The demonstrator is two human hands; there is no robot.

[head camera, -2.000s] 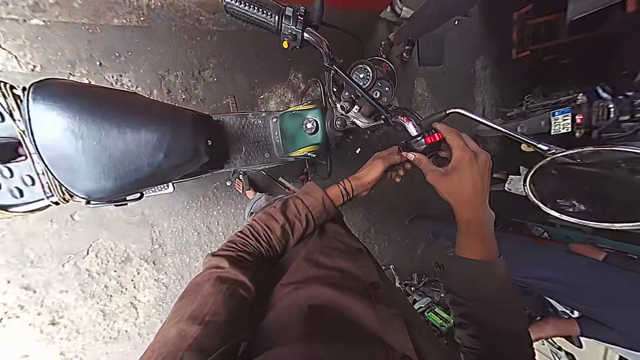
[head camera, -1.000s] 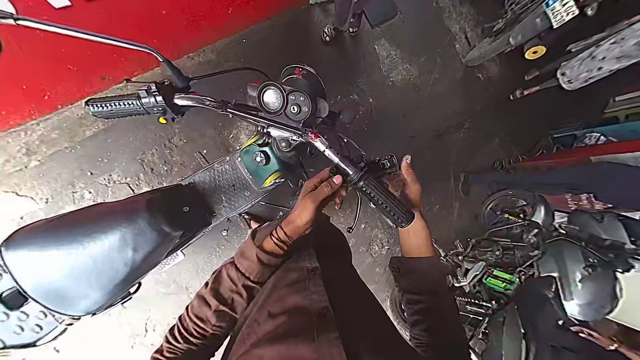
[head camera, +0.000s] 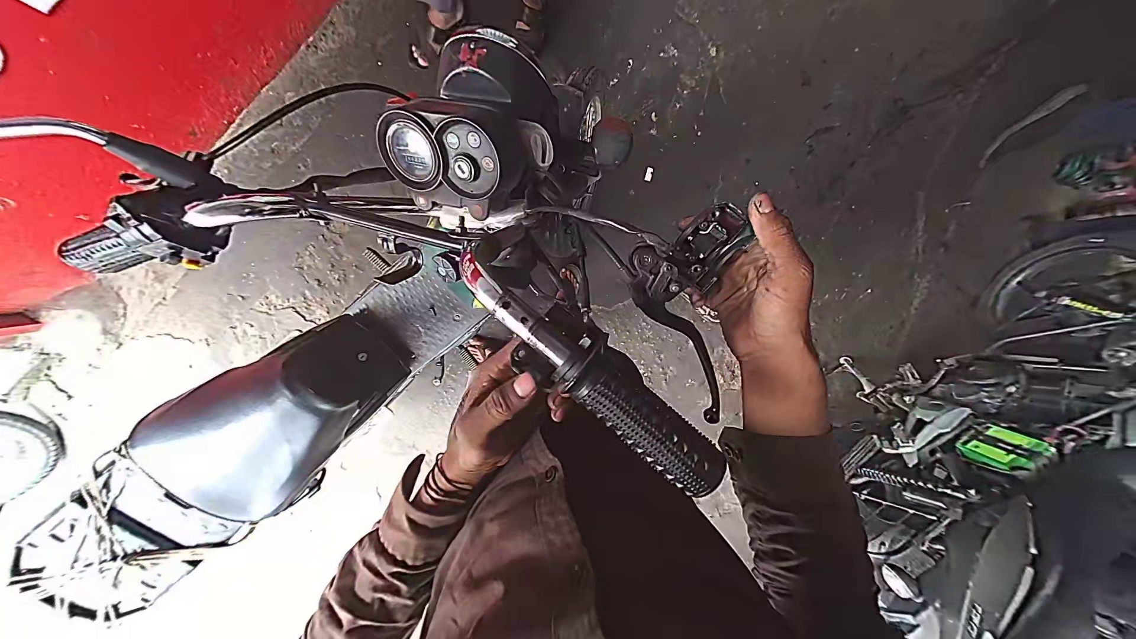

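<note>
My right hand [head camera: 772,284] holds a black handlebar switch housing [head camera: 713,244], whose inner side shows, off to the right of the handlebar. A brake lever with its bracket [head camera: 679,319] hangs beside it, its tip near the grip. My left hand [head camera: 493,408] is closed around a small dark part under the chrome handlebar [head camera: 524,324], right by the inner end of the black rubber grip [head camera: 648,426]. What exactly its fingers hold is mostly hidden. The twin round gauges [head camera: 439,158] sit ahead of the bar.
The motorcycle's black seat [head camera: 257,426] lies at the left. A mirror stem [head camera: 151,160] rises from the other handlebar end near a red wall [head camera: 160,62]. Motorcycle parts and a bright green battery-like block [head camera: 1005,446] are at the right. Another person's feet [head camera: 444,18] show at the top.
The switch housing, first at the bar between both hands, is now away from it in my right hand. The black grip, uncovered one second ago, remains on the bar. The view has shifted strongly.
</note>
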